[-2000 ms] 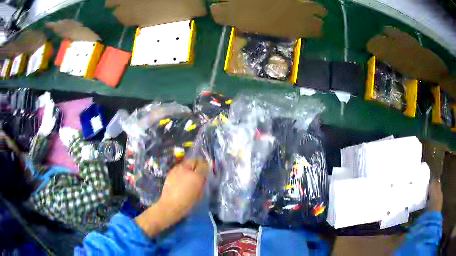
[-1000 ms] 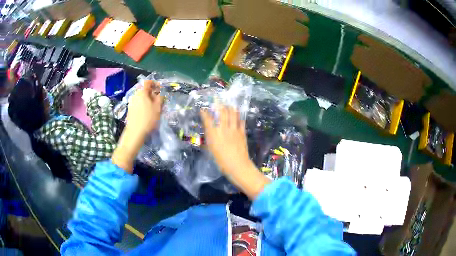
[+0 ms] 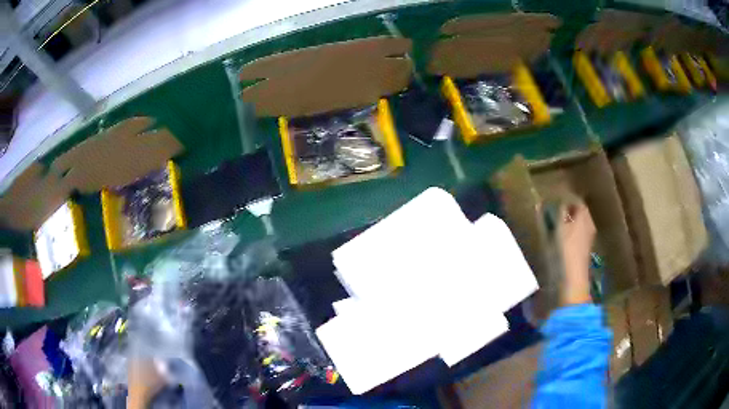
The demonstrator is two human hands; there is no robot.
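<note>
My right hand (image 3: 574, 232) reaches into a deep brown carton (image 3: 627, 232) at the right. Its fingers are bent together near the carton's inner left wall. Small silver-green pieces show beside it, but whether it grips one is unclear. My left hand (image 3: 146, 382) is blurred and cut off by the bottom edge, at the clear bags of black AV cables (image 3: 272, 343). Its fingers are hidden. A stack of white inserts (image 3: 424, 279) lies between the cables and the carton.
Open yellow-sided boxes (image 3: 344, 148) with bagged contents stand along the green conveyor belt (image 3: 320, 212), brown lids raised. Flat black boxes (image 3: 232, 188) lie beside some. A white insert covers one box (image 3: 57, 240) at left. Clear plastic (image 3: 711, 160) is at the far right.
The view has swung right. My right hand has left the cable bags and entered the carton. My left hand is now low at the bottom edge, beside the cable bags.
</note>
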